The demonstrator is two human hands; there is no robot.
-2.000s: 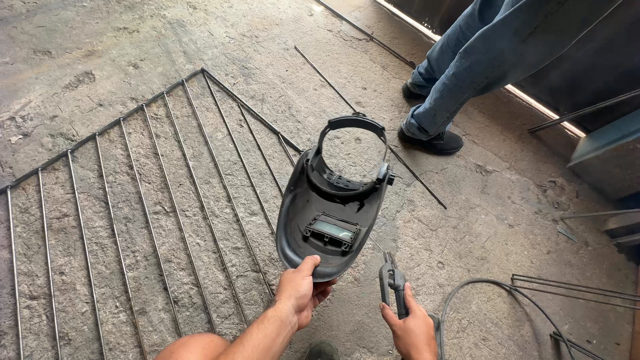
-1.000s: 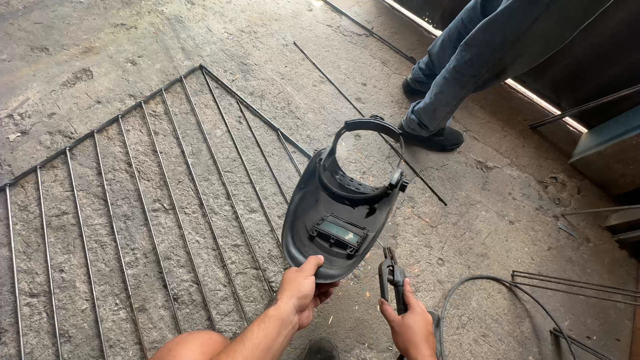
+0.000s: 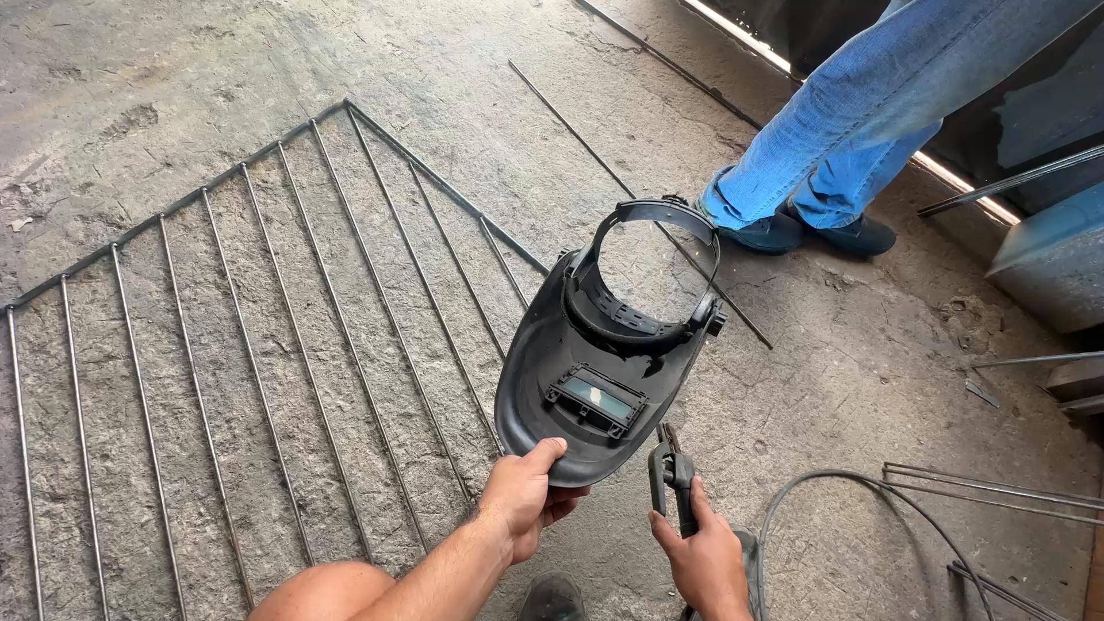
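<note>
My left hand [image 3: 526, 500] grips the chin edge of a black welding helmet [image 3: 535, 388], thumb on the inside. The helmet's inner side faces me, with its lens window [image 3: 597, 398] low in the shell and its headband [image 3: 642, 207] toward the far side. Just right of the helmet, my right hand [image 3: 709, 556] holds a black electrode holder [image 3: 673, 479] by its handle, jaws pointing away from me. Whether an electrode sits in the jaws is not clear. Beyond and left of the helmet, a metal bar grille [image 3: 285, 142] lies on the concrete floor, partly hidden by the helmet.
Another person in blue jeans [image 3: 828, 121] and dark shoes stands beyond the helmet at upper right. A thin metal rod [image 3: 569, 129] lies behind the helmet. A grey cable [image 3: 802, 476] loops at lower right, near several thin rods [image 3: 992, 487]. A metal box [image 3: 1052, 259] stands at the right edge.
The other person's feet and legs have shifted; the shoes, one nearer me and one farther before, are now side by side. My hands still hold the helmet and the electrode holder.
</note>
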